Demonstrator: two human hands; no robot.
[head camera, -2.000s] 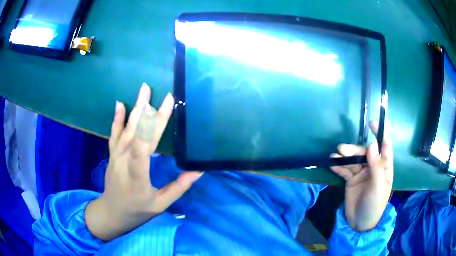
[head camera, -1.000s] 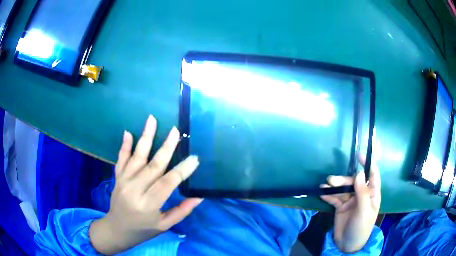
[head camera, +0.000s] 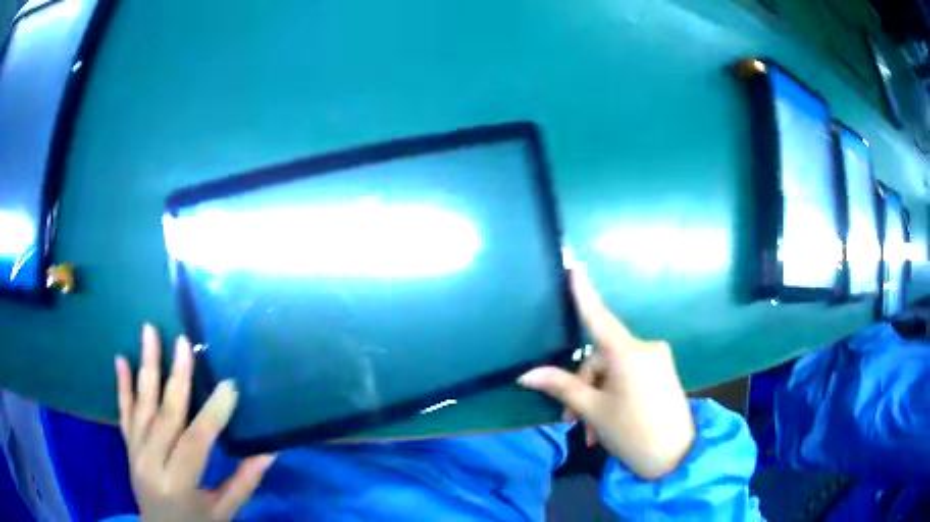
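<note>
A black-bordered touch panel (head camera: 357, 316) lies in front of me, slightly turned, with a bright light bar reflected across it. My right hand (head camera: 627, 393) grips its near right corner, with the thumb on the near border and the index finger along the right border. My left hand (head camera: 173, 438) is at the near left corner with fingers spread; a fingertip and the thumb are at the border. I cannot tell whether the left hand bears on it. The underside of the panel is hidden.
Several black-bordered panels (head camera: 811, 194) stand in a row on the right of the green mat (head camera: 653, 102), the nearest with a gold tab. Another panel (head camera: 26, 143) with a gold tab lies at the far left. A blue sleeve (head camera: 851, 393) of another person shows at the right.
The view has turned to the right, so the panel appears further left and tilted the other way. My right thumb now lies on the near border. More panels show at the right.
</note>
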